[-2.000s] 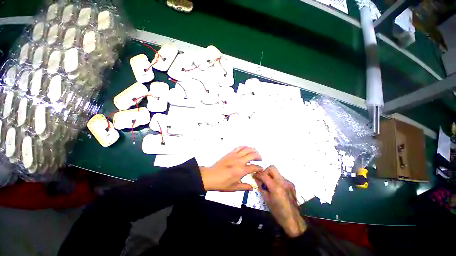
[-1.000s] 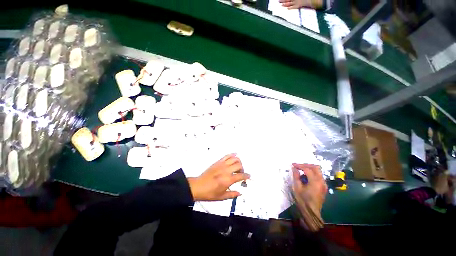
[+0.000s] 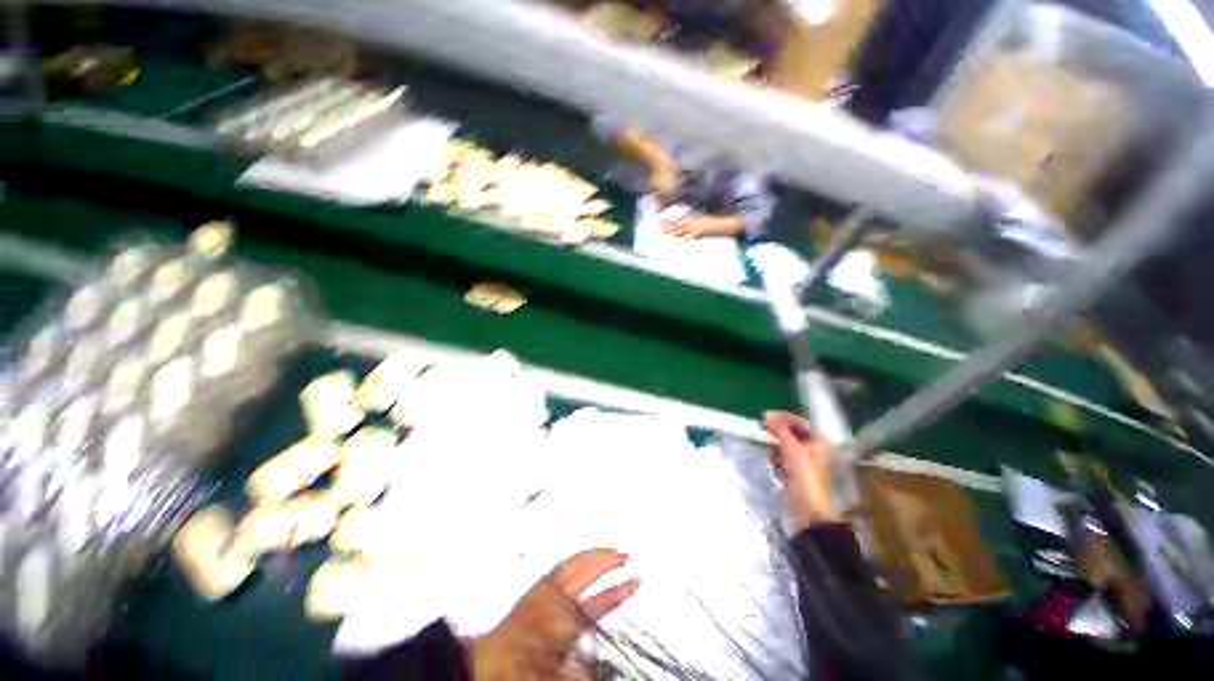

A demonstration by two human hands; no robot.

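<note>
The picture is blurred. My left hand (image 3: 553,623) is at the bottom centre, over the washed-out white sheets (image 3: 626,486), thumb and finger apart; its lower fingers are cut off by the edge. My right hand (image 3: 803,468) is raised by the pale rail, beside a metal post; whether it holds anything cannot be told. Shiny crumpled clear film (image 3: 726,605) lies between the hands, over the sheets. Cream oblong housings (image 3: 296,468) are piled left of the sheets.
Clear blister trays (image 3: 153,366) with cream units are at far left. One cream unit (image 3: 495,295) is on the green belt (image 3: 626,339). An open cardboard box (image 3: 932,539) stands at right. A grey frame (image 3: 1025,326) crosses the upper right. Another worker's hands (image 3: 699,224) are across the belt.
The view has tilted up, showing the far bench. My right hand has moved up and away, from the sheets to the rail by the post. My left hand sits lower in view.
</note>
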